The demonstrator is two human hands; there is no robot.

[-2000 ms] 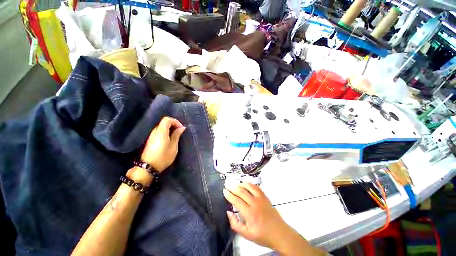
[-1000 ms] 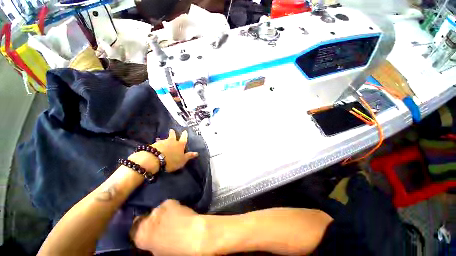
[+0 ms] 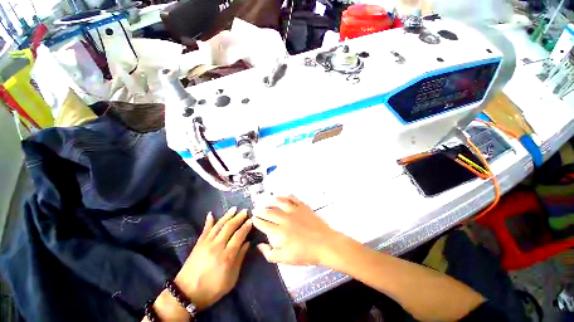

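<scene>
A dark denim garment (image 3: pixel 119 207) with pale stitch lines covers the table left of and under the machine head. My left hand (image 3: pixel 217 255) lies on the denim, palm down, fingers stretched toward the presser foot. My right hand (image 3: pixel 292 233) is at the garment's right edge beside the presser foot (image 3: pixel 253 182), its fingers bent at the cloth; whether they pinch it is hard to tell. The needle area is partly hidden by glare. The white sewing machine (image 3: pixel 352 100) stands above my hands.
A black phone (image 3: pixel 440 170) with orange cord (image 3: pixel 494 188) lies right on the white table (image 3: pixel 371 233). Pale cloth (image 3: pixel 233 47) and a red item (image 3: pixel 368 22) are behind the machine. A red stool (image 3: pixel 519 229) stands below right. A yellow bag (image 3: pixel 28 91) is at far left.
My right hand has moved from the lower denim up to the presser foot. My left hand has moved slightly down and now lies flatter. The denim is spread wider toward the lower left.
</scene>
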